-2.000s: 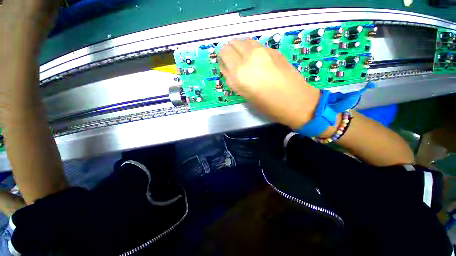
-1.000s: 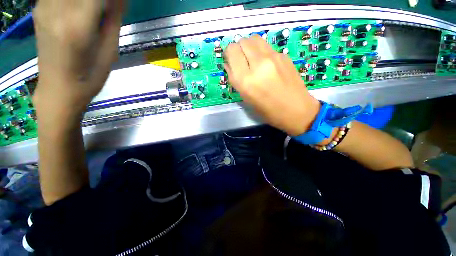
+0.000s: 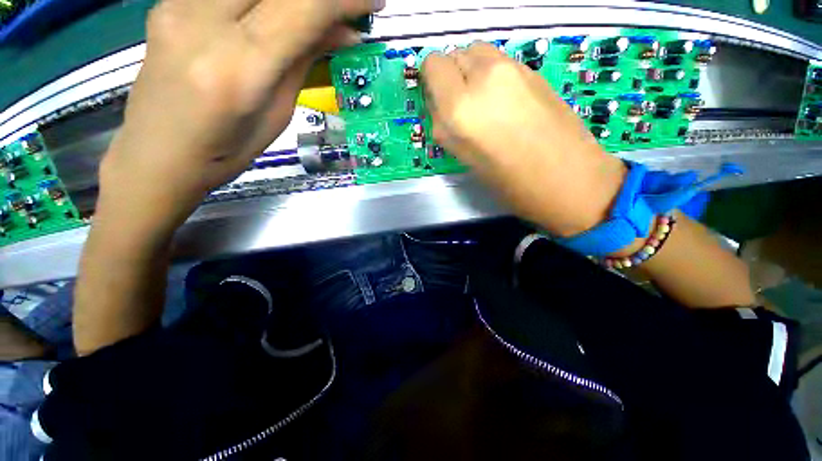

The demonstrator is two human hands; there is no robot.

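Note:
A long green circuit board (image 3: 388, 99) with repeated groups of small parts lies across the conveyor rails. My left hand (image 3: 239, 81) is raised over the rails at the board's left end, and its fingertips hold a small dark cylinder, a capacitor (image 3: 363, 22), above the board's upper left edge. My right hand (image 3: 505, 117), with a blue wrist strap and beads, lies over the middle of the board. Its fingers are bent down at the board's surface. Whether they hold a part is hidden.
Silver conveyor rails (image 3: 297, 221) cross the view. A second circuit board (image 3: 34, 194) rides at the far left and another (image 3: 811, 101) at the right edge. A yellow patch (image 3: 317, 99) shows beneath the rails. Part of a blue bin (image 3: 45, 25) is at the upper left.
My left hand has come in from the left towards the board, and a dark cylinder now shows at its fingertips. The boards and my right hand have shifted slightly right; the left board has come into view.

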